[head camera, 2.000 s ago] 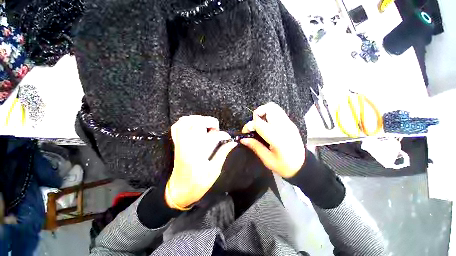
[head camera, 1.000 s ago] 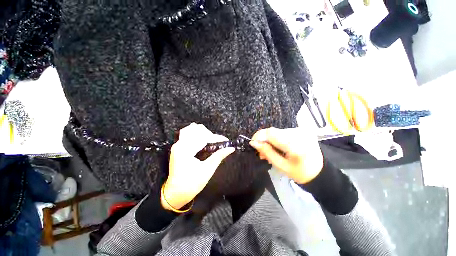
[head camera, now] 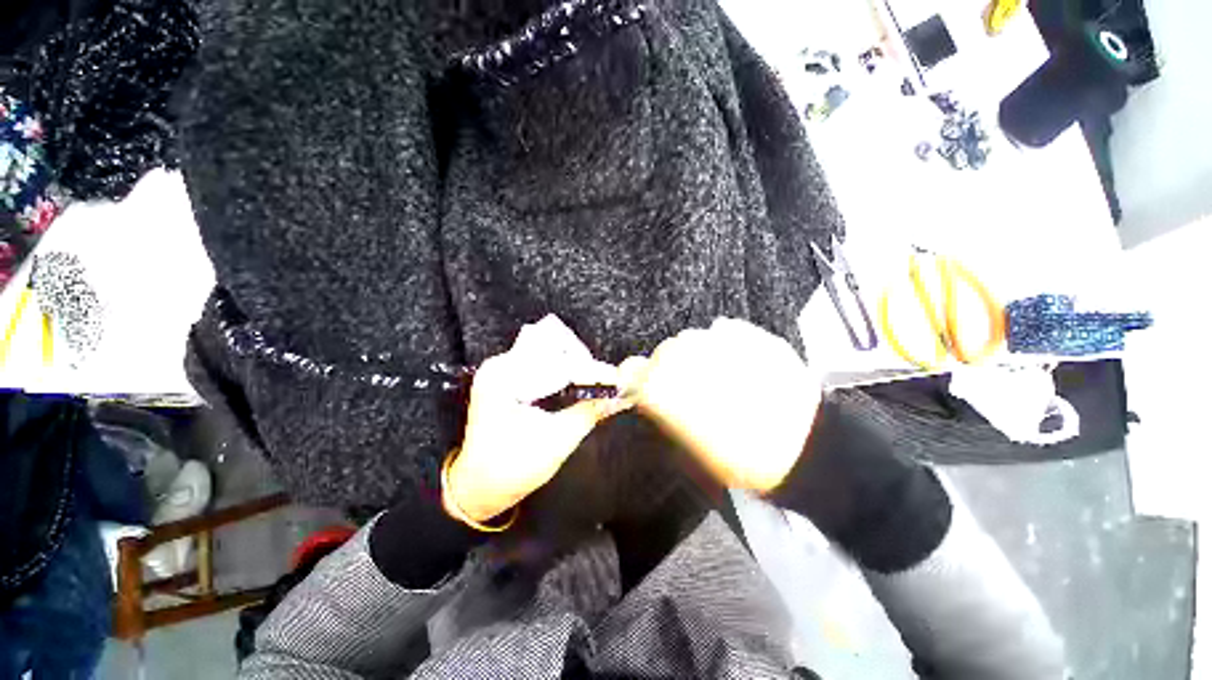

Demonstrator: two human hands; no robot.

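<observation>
The charcoal nubby jacket lies over the table edge and down onto my lap. A black braid trim with white flecks runs along its lower edge; more of it lines the pocket top. My left hand pinches the trimmed edge between thumb and fingers. My right hand is closed at the same spot, its fingertips touching the left fingertips, partly blurred. No needle or thread can be made out between the fingers now.
Slim dark snips, yellow-handled scissors and a blue patterned cloth lie right of the jacket. A black thread cone and small dark pieces are farther up. A white cloth hangs below the table edge. A wooden stool stands lower left.
My right hand has moved left against my left fingertips and turned its back upward. The needle-like glint seen at its fingertips a second ago no longer shows. The view has shifted slightly.
</observation>
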